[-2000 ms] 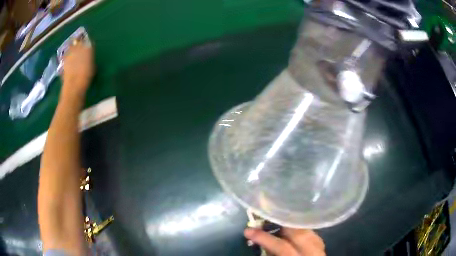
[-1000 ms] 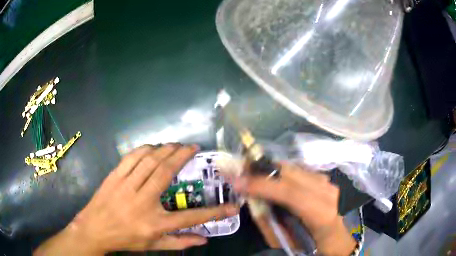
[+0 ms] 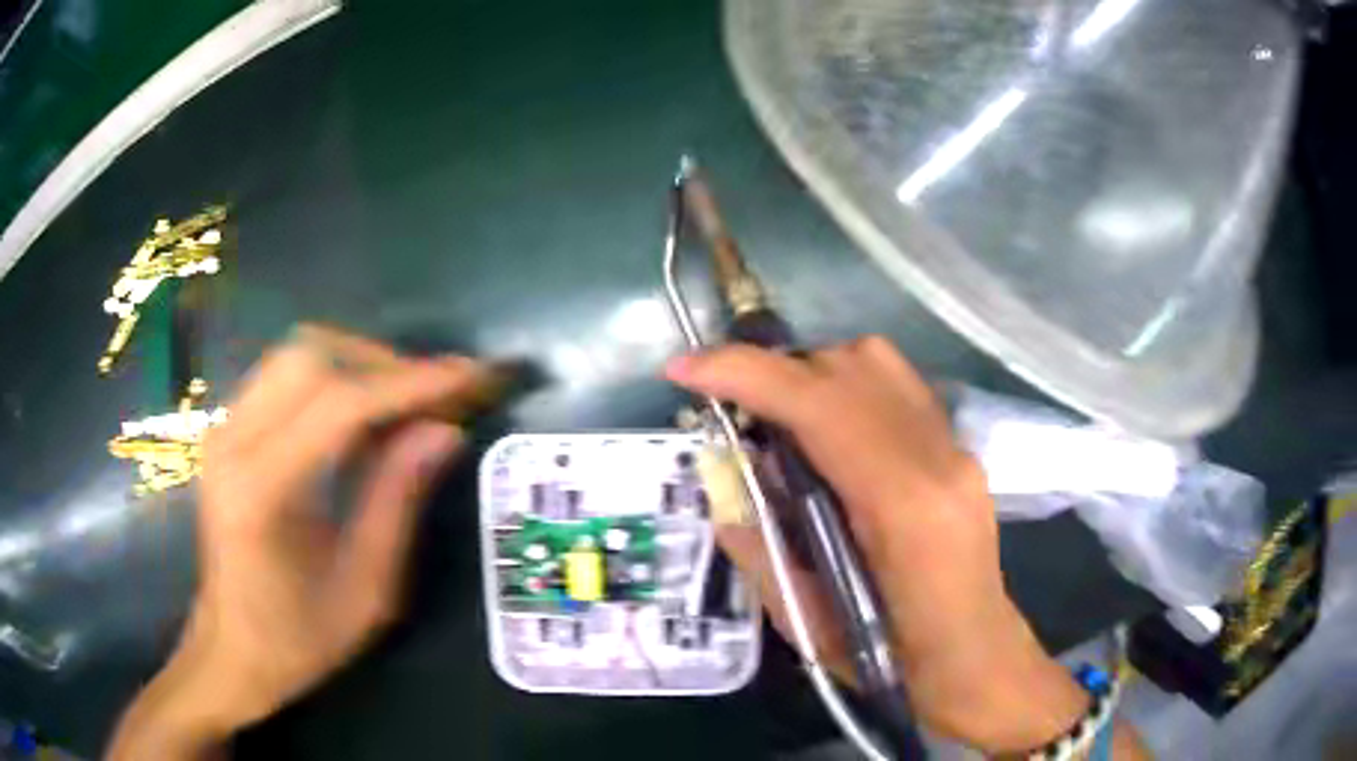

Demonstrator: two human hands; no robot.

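Observation:
A white square housing (image 3: 625,672) lies open on the dark mat, with a green circuit board (image 3: 618,559) carrying a yellow block inside. My right hand (image 3: 878,491) holds the soldering iron (image 3: 816,513) just right of the housing, its tip pointing up and away, with a thin guide tube alongside. My left hand (image 3: 320,491) is raised at the housing's upper left, thumb and index finger close together around a small blurred dark thing that I cannot make out. The bagged white cord (image 3: 1101,468) lies right of my right hand.
Brass contact strips (image 3: 167,449) with green wires lie at the left. A large clear extractor hood (image 3: 1042,193) covers the upper right. A parts crate (image 3: 1205,669) with brass strips stands at the lower right. A pale rail (image 3: 164,112) curves at the upper left.
My left hand has lifted off the housing and moved up and left, fingers now pinched. The housing shows whole. The iron has moved from blurred near the housing's right side to pointing up beyond it.

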